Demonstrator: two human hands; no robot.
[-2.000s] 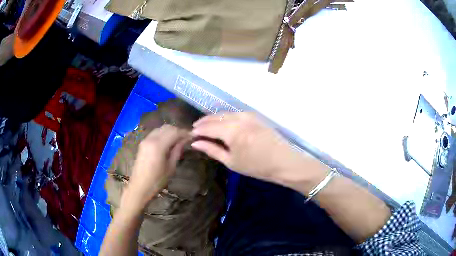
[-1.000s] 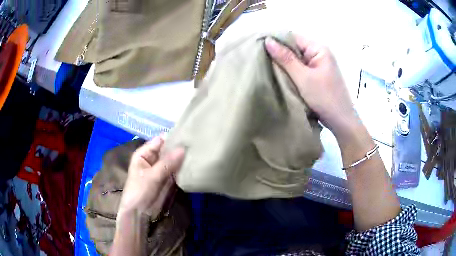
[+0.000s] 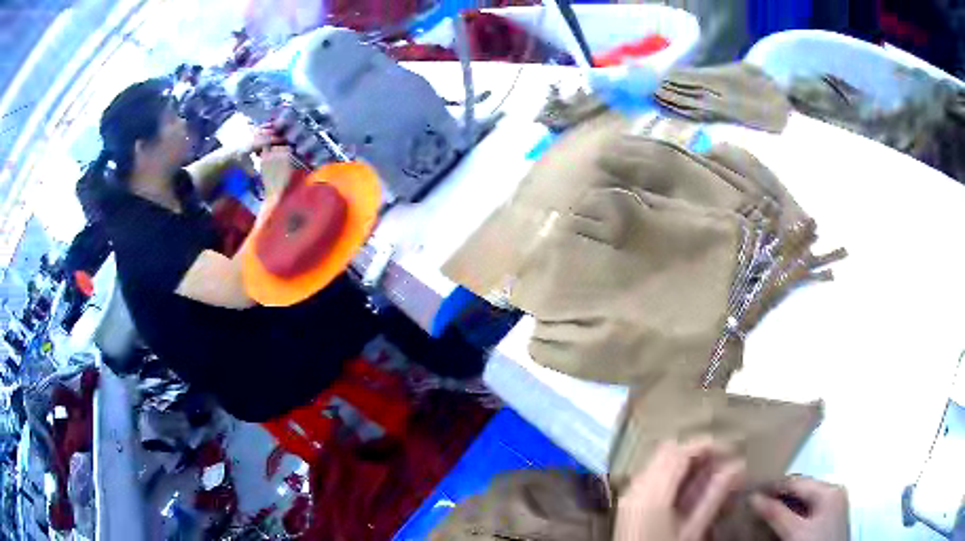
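A khaki pocket piece [image 3: 760, 426] is spread between my hands at the bottom, over the table edge. My left hand [image 3: 683, 488] has its fingers curled on the lower left part of the piece. My right hand [image 3: 806, 509] pinches its lower right part; the bottom edge of the picture cuts off both hands. A stack of khaki pieces [image 3: 645, 264] lies on the white table just beyond, with metal zippers [image 3: 732, 306] fanned along its right side. A heap of khaki pieces [image 3: 524, 509] sits below the table edge, partly cut off.
A person in black [image 3: 212, 275] sits at a grey sewing machine [image 3: 370, 111] on the left. An orange and red disc [image 3: 307, 227] is in front of them. A blue surface [image 3: 476, 476] lies under the heap. White tubs [image 3: 804, 51] stand beyond the table.
The view has swung left and up, bringing the neighbour and the whole stack into view. The piece that was raised between my hands is now lower in the picture, near the stack's front end.
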